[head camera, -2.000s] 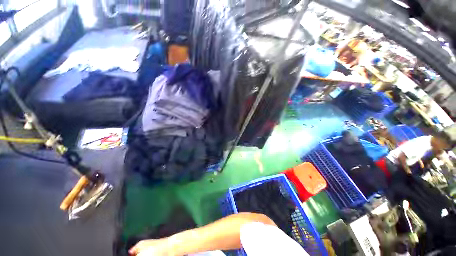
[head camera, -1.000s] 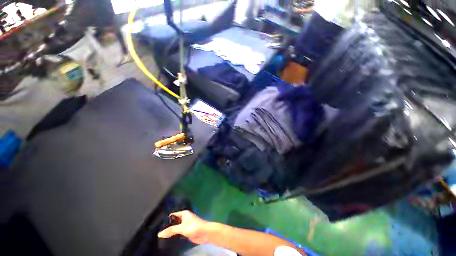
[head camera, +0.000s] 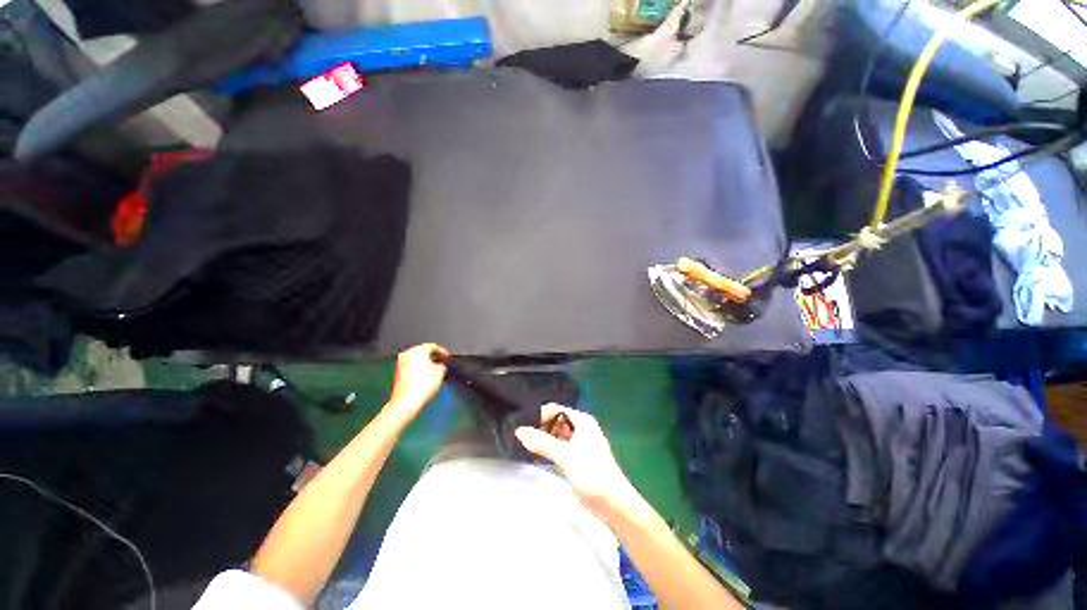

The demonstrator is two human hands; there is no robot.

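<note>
A small black garment [head camera: 486, 391] is stretched between both hands, in front of the near edge of the dark grey padded table [head camera: 560, 203]. My left hand [head camera: 420, 372] grips one end at the table edge. My right hand [head camera: 565, 439] grips the other end, lower and nearer my body. The garment's full shape cannot be told. The steam iron [head camera: 706, 293], with a silver soleplate and orange handle, lies at the table's right. A thick pile of black pieces [head camera: 280, 250] lies on the table's left.
A yellow hose [head camera: 901, 131] runs down toward the iron. A blue bar [head camera: 393, 48], pink-red card [head camera: 331, 86] and black cloth [head camera: 572, 62] are at the far edge. Grey and navy garments [head camera: 930, 465] are piled right. Black cloth [head camera: 143, 500] lies lower left. The floor [head camera: 644, 417] is green.
The view has swung left and down onto the table. My left hand has come into view, and both hands now hold the black garment. The iron still rests on the table.
</note>
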